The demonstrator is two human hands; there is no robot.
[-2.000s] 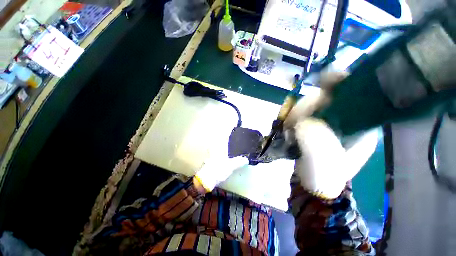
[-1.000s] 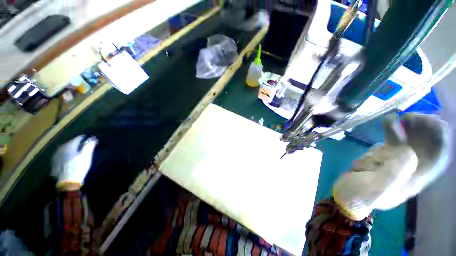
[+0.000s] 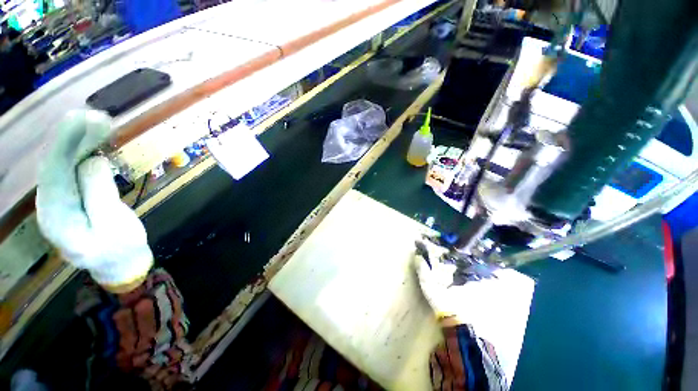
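My left hand [image 3: 96,202], in a white knit glove, is raised at the left over the belt's far edge, fingers apart from the thumb; no held thing shows in it. My right hand [image 3: 435,281], also gloved, is over the cream work pad [image 3: 337,263], against the silvery metal tip assembly [image 3: 478,248]. Its fingertips are partly hidden by the metal, so its grip cannot be told. The large dark green machine head [image 3: 612,114] hangs at the upper right. The pad's surface shows scuffs and small dark marks.
The dark green conveyor [image 3: 229,229] runs at left, with a crumpled clear bag [image 3: 354,134]. A white card [image 3: 239,153] hangs at its far edge. A black tray [image 3: 128,90] lies on the white shelf. A squeeze bottle [image 3: 419,147] and white bench machine [image 3: 528,84] are behind the pad.
The corded black unit has left the pad. My left hand has moved from the pad over the belt, then up towards the shelf. My right hand swung right, then back to the metal tip.
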